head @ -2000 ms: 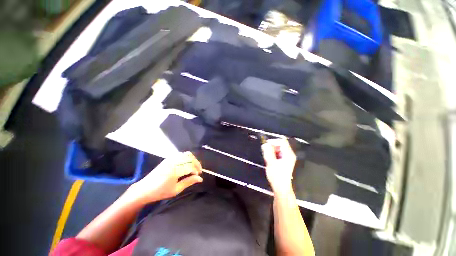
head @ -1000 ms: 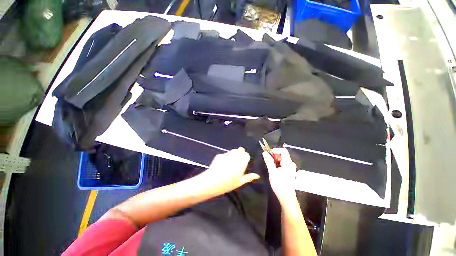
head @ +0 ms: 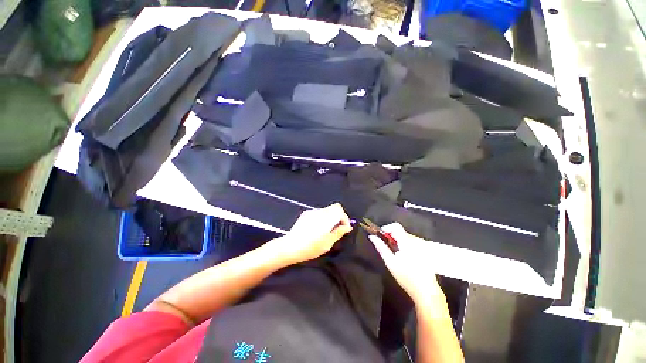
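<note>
Dark zippered panels lie across the white-topped table; one zippered panel [head: 262,195] lies in front of me with a pale zipper line. My left hand [head: 322,228] is at its lower right end near the table's front edge, fingertips pinched on dark cloth. My right hand [head: 404,259] holds small thread snips [head: 383,236] with a reddish handle. The snips' tips point left, close to my left fingertips. Whether the blades touch cloth or a thread cannot be told. Another zippered panel [head: 474,218] lies to the right.
Layered panels [head: 149,96] lie lengthwise at the table's left end. A blue basket [head: 164,256] with dark contents is below the left front edge. A blue crate [head: 471,10] is beyond the far right edge. Green sacks [head: 32,124] are at left, a metal-edged bench [head: 620,177] at right.
The view has shifted slightly. The snips have turned from pointing up to pointing left, and their tips are closer to my left fingertips. My left thumb has drawn in towards the fingers.
</note>
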